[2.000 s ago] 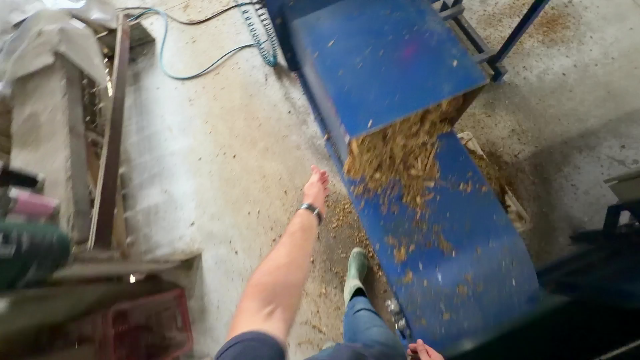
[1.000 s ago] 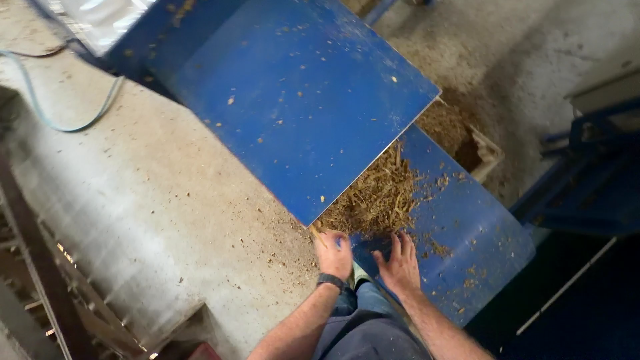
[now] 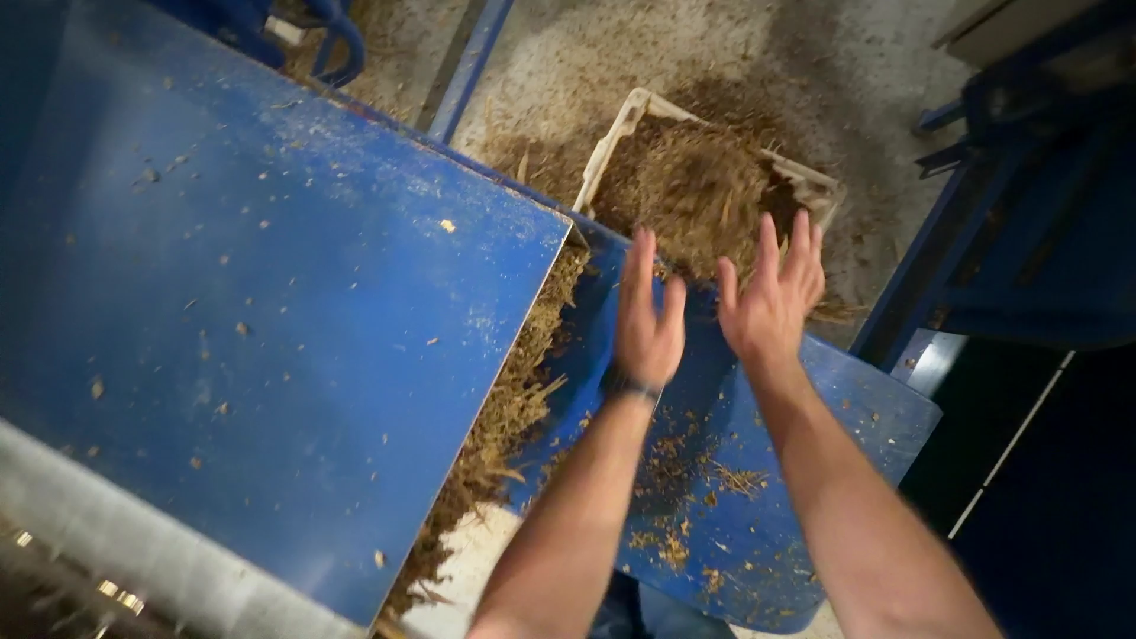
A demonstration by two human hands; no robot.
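Both of my hands reach over the far edge of a blue metal chute (image 3: 710, 532), fingers apart and palms turned down or inward. My left hand (image 3: 650, 319), with a dark band at its wrist, is near the hood's corner. To its right is my right hand (image 3: 774, 297). Neither hand plainly holds anything. Just beyond the fingertips, a blurred clump of chopped plant material (image 3: 710, 191) lies in or over a pale crate (image 3: 612, 146) on the floor. More chopped material (image 3: 506, 399) packs the opening under the blue sheet-metal hood (image 3: 293, 293). Loose bits dot the chute.
Blue metal framing (image 3: 470, 71) runs behind the hood. At the right stands a dark blue machine frame (image 3: 958, 240) beside a dark panel with a pale line. Scattered debris lies on the concrete floor (image 3: 550, 53) around the crate.
Both hands have moved from the material at the hood's opening to the chute's far edge by the crate. A clump now shows at the crate. The view has shifted toward that side.
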